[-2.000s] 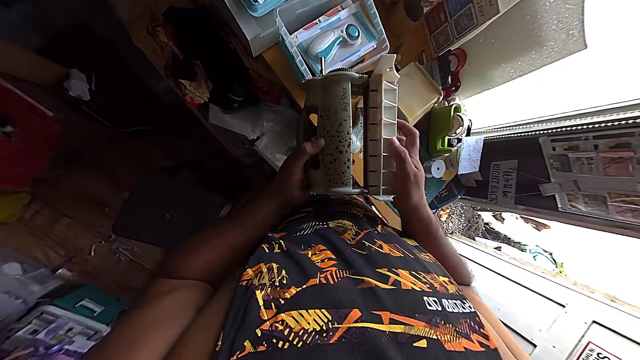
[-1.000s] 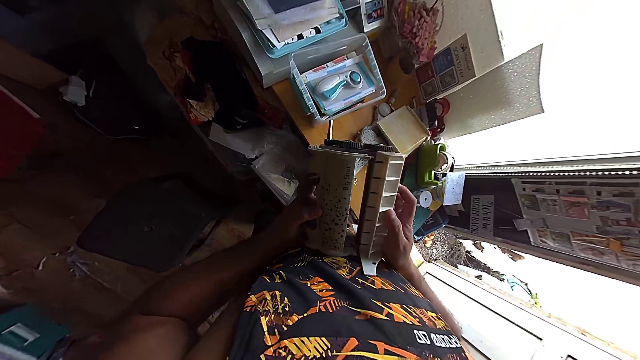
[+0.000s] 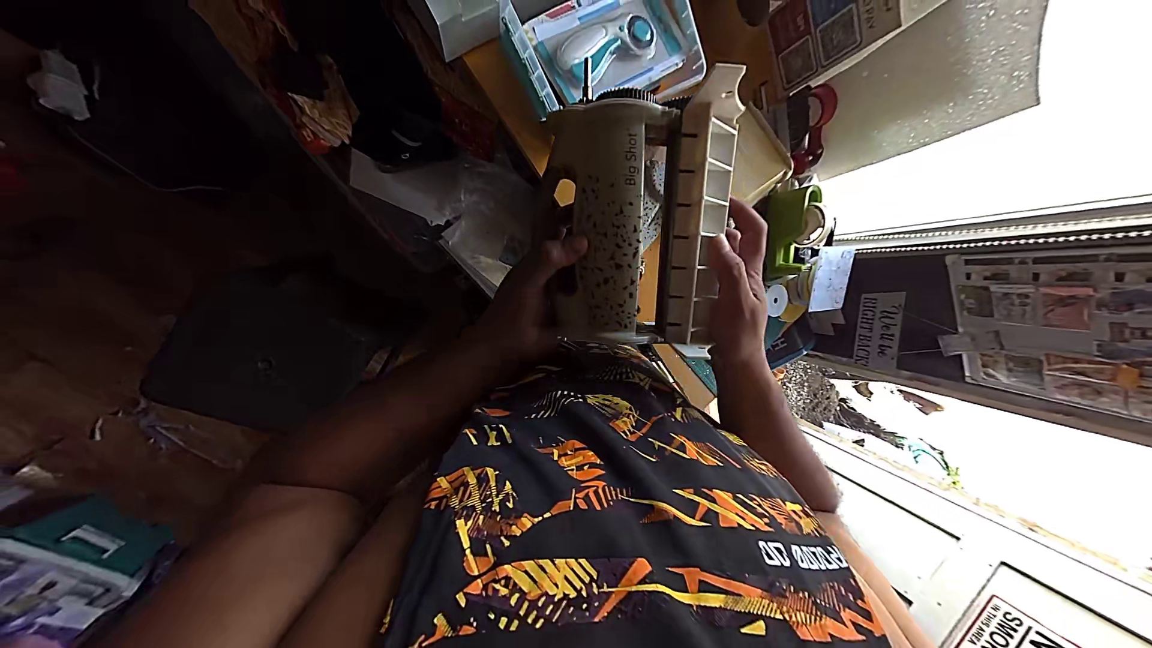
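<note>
A speckled Big Shot roller die-cutting machine (image 3: 612,216) is held up in front of my body, its black gear teeth and a metal shaft at the top end. My left hand (image 3: 537,288) grips its shaded left side, the thumb lying on the speckled casing. On the other side, my right hand (image 3: 740,279) holds the ribbed, cream-coloured base (image 3: 705,216), fingers curled around its edge. Part of the left hand's fingers is hidden in shadow behind the casing.
Beyond the machine, a clear plastic bin (image 3: 531,67) holds a white and teal rotary-cutter-like tool (image 3: 601,49) on the wooden desk. A green tape dispenser (image 3: 790,225) and red-handled scissors (image 3: 817,126) stand at the right. A dark flat object (image 3: 261,346) lies on the floor.
The machine, tilted with its base end lower a second ago, is now held more upright in view. Both hands have stayed on its two sides.
</note>
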